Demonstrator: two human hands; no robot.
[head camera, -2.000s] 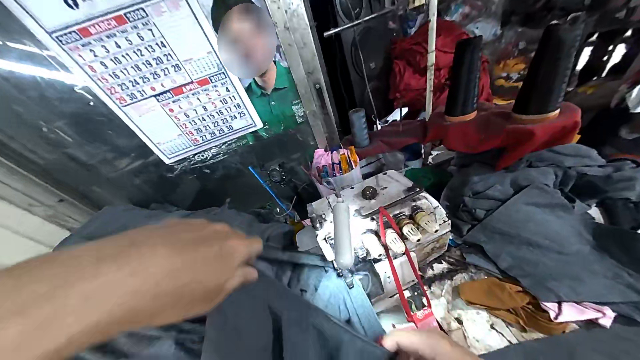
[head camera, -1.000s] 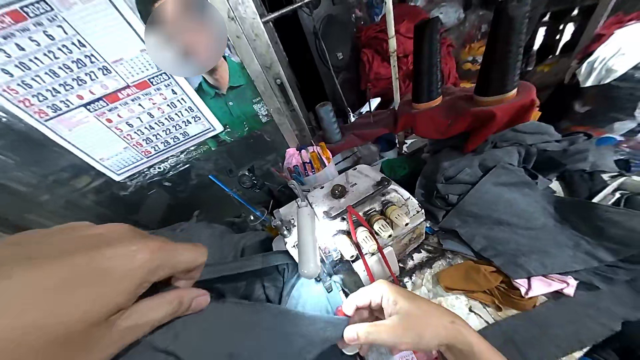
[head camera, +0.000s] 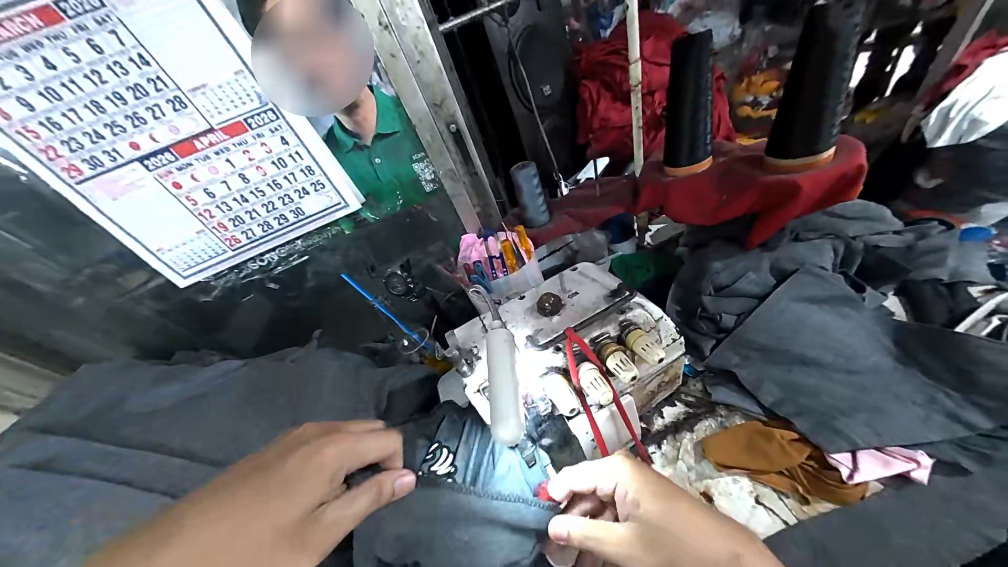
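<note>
My left hand (head camera: 315, 488) pinches a dark grey fabric piece (head camera: 449, 524) between thumb and fingers, left of the stitched edge. At that edge's right end, my right hand (head camera: 622, 512) has thumb and forefinger closed on the cloth, with something small and red at the fingertips. The stitched edge runs between both hands, just in front of a white overlock sewing machine (head camera: 579, 291). Its lamp (head camera: 504, 386) lights light-blue cloth (head camera: 500, 465) below. A red cord (head camera: 587, 394) hangs over the tension dials. The machine's needle area is mostly hidden.
Grey fabric (head camera: 205, 417) is heaped at left, more grey cloth (head camera: 827, 354) at right. Brown cloth (head camera: 780, 457) lies near the machine. Black thread cones (head camera: 689, 102) stand behind, beside a metal post. A plastic container (head camera: 504, 268) holds small tools. A calendar (head camera: 181, 150) hangs at upper left.
The right hand's thumb and fingers have come to the end of the stitched edge. The grey cloth's stitched edge now shows between the hands. The lit light-blue cloth is more exposed.
</note>
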